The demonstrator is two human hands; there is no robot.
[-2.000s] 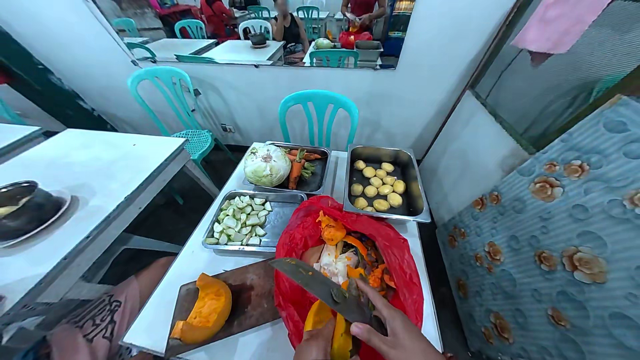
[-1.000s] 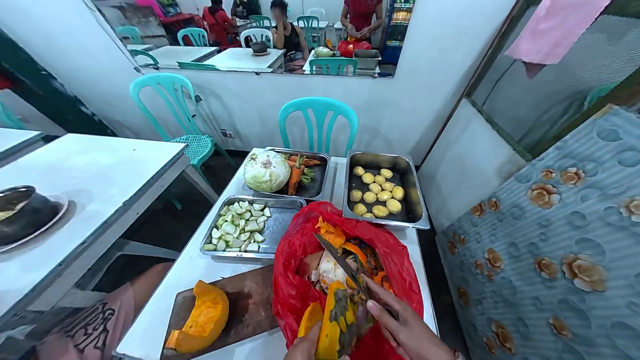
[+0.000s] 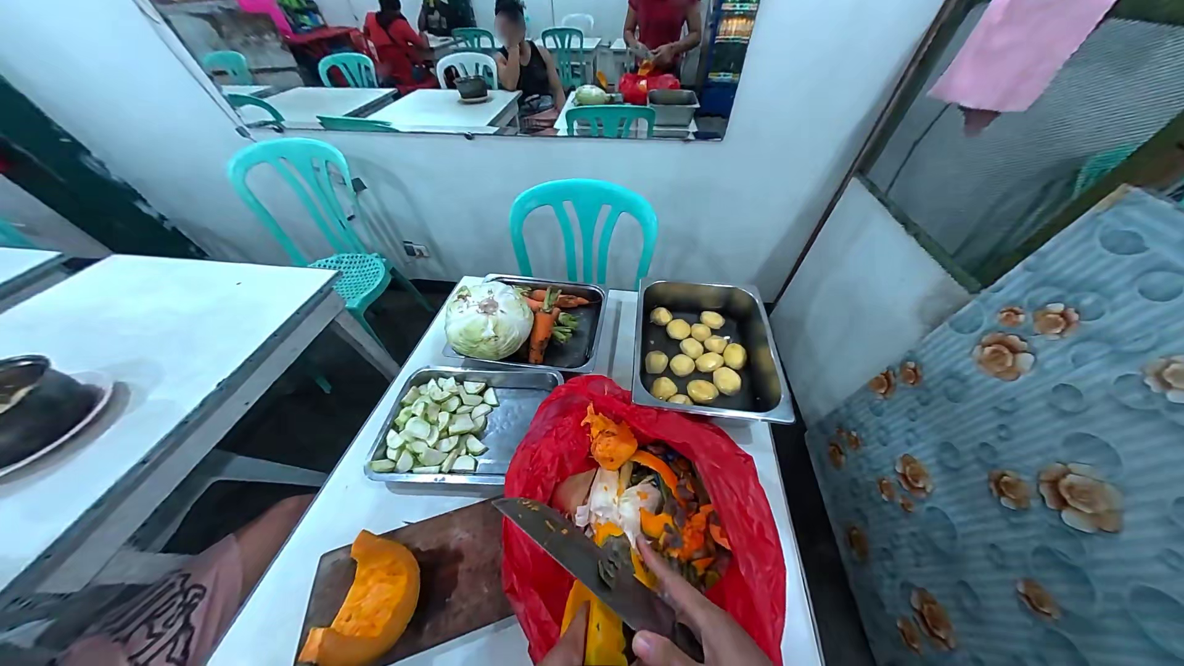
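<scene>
My right hand [image 3: 698,615] grips a kitchen knife [image 3: 578,555], its wide blade pointing up and left across a pumpkin piece [image 3: 603,624] with partly peeled skin. My left hand [image 3: 569,643], at the bottom edge, holds that piece. Both are over an open red plastic bag [image 3: 754,518] with orange and dark peelings inside. Left of the bag, a curved orange pumpkin wedge [image 3: 375,597] lies on a dark cutting board [image 3: 462,573].
A metal tray [image 3: 523,421] holds pale green chunks. Behind it, another tray [image 3: 587,333] holds a cabbage [image 3: 488,320] and carrots [image 3: 544,335]. Peeled potatoes sit in a deep metal pan [image 3: 772,370]. A teal chair [image 3: 585,208] stands behind the white table.
The knife pointed up and left across the bag, then more steeply over the pumpkin piece; now it lies across it at a flatter slant again.
</scene>
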